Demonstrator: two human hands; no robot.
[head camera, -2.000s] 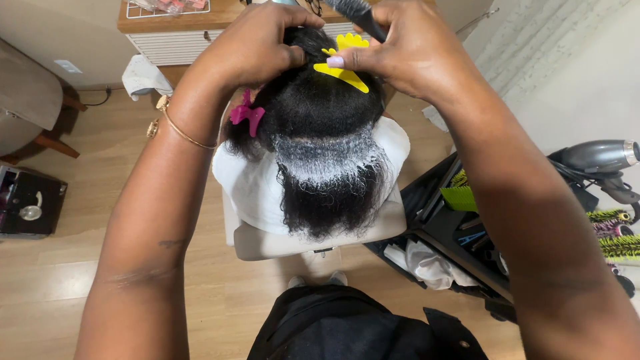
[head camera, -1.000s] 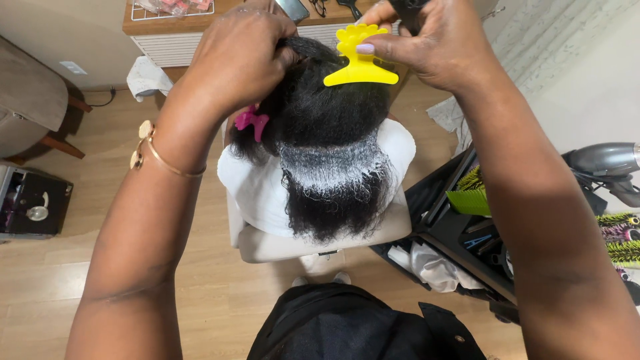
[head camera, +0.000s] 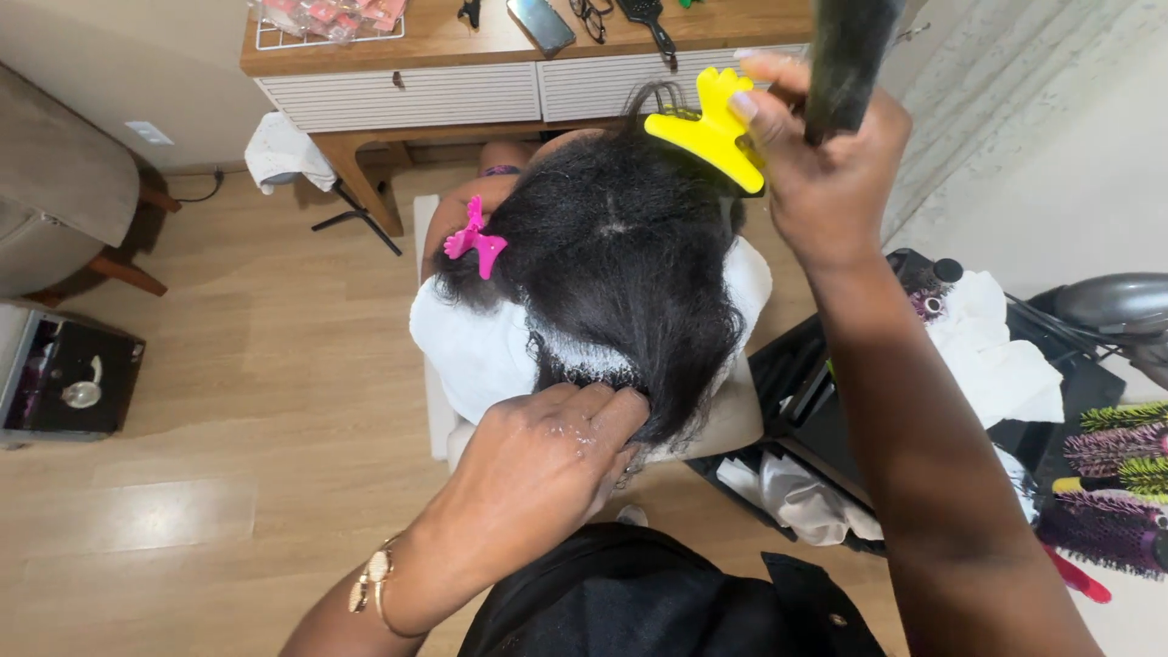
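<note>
A seated person's dark hair (head camera: 630, 246) fills the middle, a white towel (head camera: 465, 347) around the shoulders. My left hand (head camera: 557, 447), with white residue on its back, has its fingers curled at the hair's lower ends, beside a band coated in white cream (head camera: 584, 356). My right hand (head camera: 812, 137) holds a dark, flat-handled tool (head camera: 849, 64), its working end out of view, and pinches a yellow claw clip (head camera: 716, 128) near the crown. Whether the clip bites any hair is unclear. A pink claw clip (head camera: 474, 239) fastens a section at the left.
Ahead stands a wooden dresser (head camera: 639, 64) with a phone (head camera: 541, 25) and a paddle brush (head camera: 648, 23). At the right is a black trolley (head camera: 803, 411) with cloths, several round brushes (head camera: 1113, 529) and a hair dryer (head camera: 1113, 301). A grey armchair (head camera: 64, 173) stands left.
My left hand has come down from the crown to the lower hair ends. Loose upper hair now hangs over much of the creamed band. The yellow clip has moved right, still in my right hand.
</note>
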